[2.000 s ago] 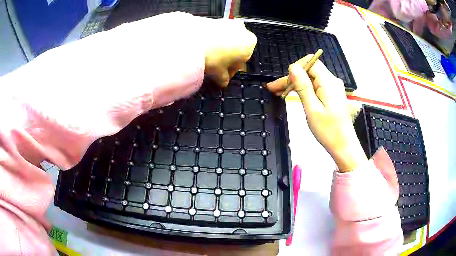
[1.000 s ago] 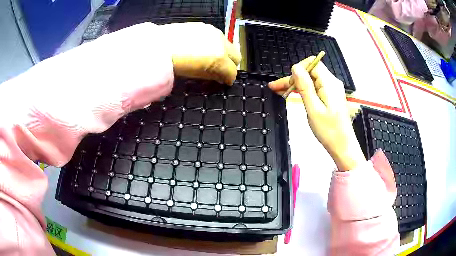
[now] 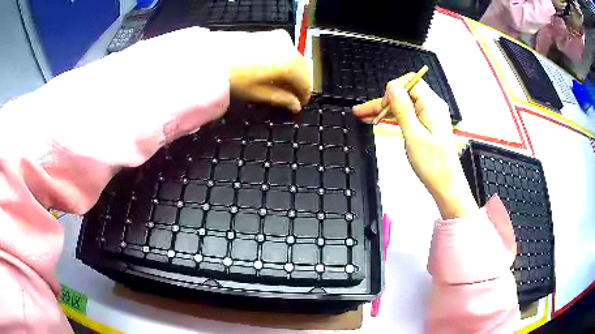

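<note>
A large black blister tray (image 3: 248, 196) lies in front of me, with small silver metal parts (image 3: 263, 212) at its grid crossings. My left hand (image 3: 274, 81) is bent over the tray's far edge, fingers curled down; whether it holds anything is hidden. My right hand (image 3: 421, 124) holds a thin tan tweezers or pick (image 3: 412, 80) like a pen at the tray's far right corner, with a fingertip by the tray's edge. The left forearm's pink sleeve covers the tray's far left part.
Cardboard (image 3: 261, 316) shows under the tray. A pink pen (image 3: 386, 238) lies along its right side. Another tray (image 3: 518, 215) lies at right, one (image 3: 385, 72) behind, and a tall tray stack (image 3: 375, 14) at the back. A person in pink (image 3: 538, 19) is at top right.
My left hand moved left from the tray's far middle, then stayed near the far edge with its fingers shifting. My right hand has barely moved.
</note>
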